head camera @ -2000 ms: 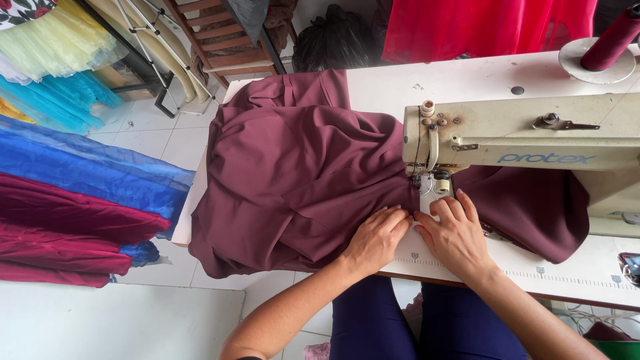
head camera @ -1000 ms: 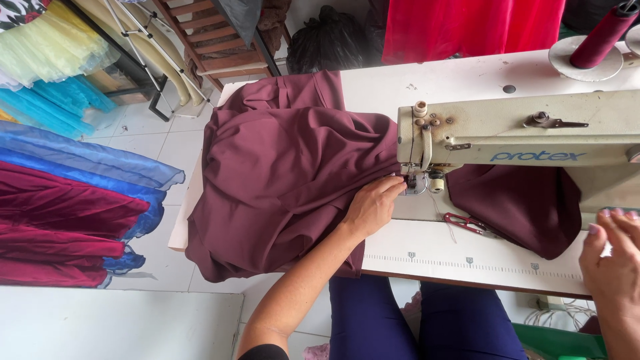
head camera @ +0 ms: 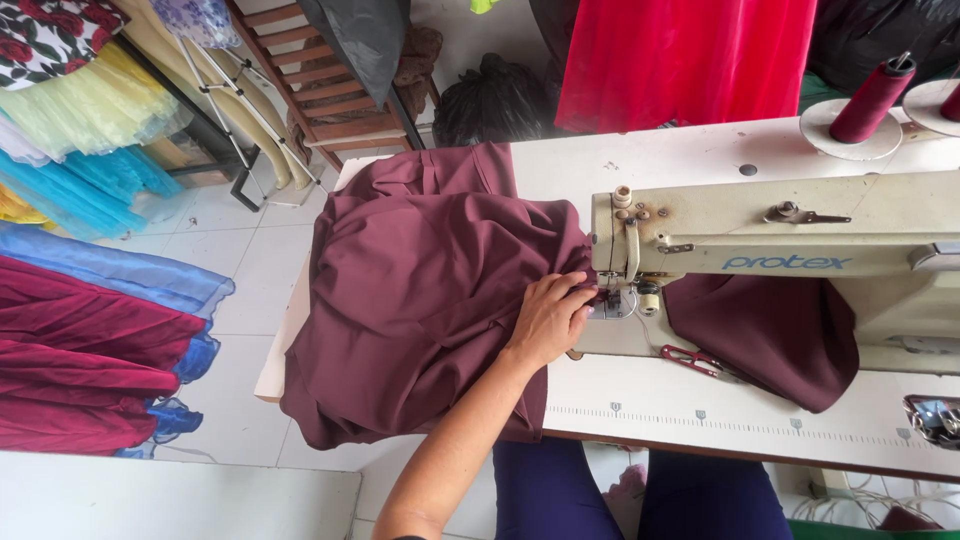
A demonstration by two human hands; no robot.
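Note:
My left hand (head camera: 551, 319) rests on the maroon fabric (head camera: 420, 300), its fingertips just left of the presser foot (head camera: 614, 301) of a Protex sewing machine (head camera: 750, 232). The cloth lies bunched and folded over the left part of the white table, and its edge reaches the needle area. Whether the fingers pinch the cloth or only press on it is unclear. Another part of maroon fabric (head camera: 772, 330) lies under the machine arm. Beside it are red thread snips (head camera: 694, 360), blades partly against the cloth. My right hand is out of view.
Two thread cones stand at the back right, the nearer a maroon cone (head camera: 862, 105). A metal object (head camera: 934, 420) sits at the right table edge. Behind the table are a wooden chair (head camera: 322, 75), a black plastic bag (head camera: 491, 101) and a red garment (head camera: 682, 60). Dresses hang at left.
My right hand, first at the cloth by the needle beside my left hand, moved right and left the view. The snips it hid now show. My left hand has stayed near the presser foot.

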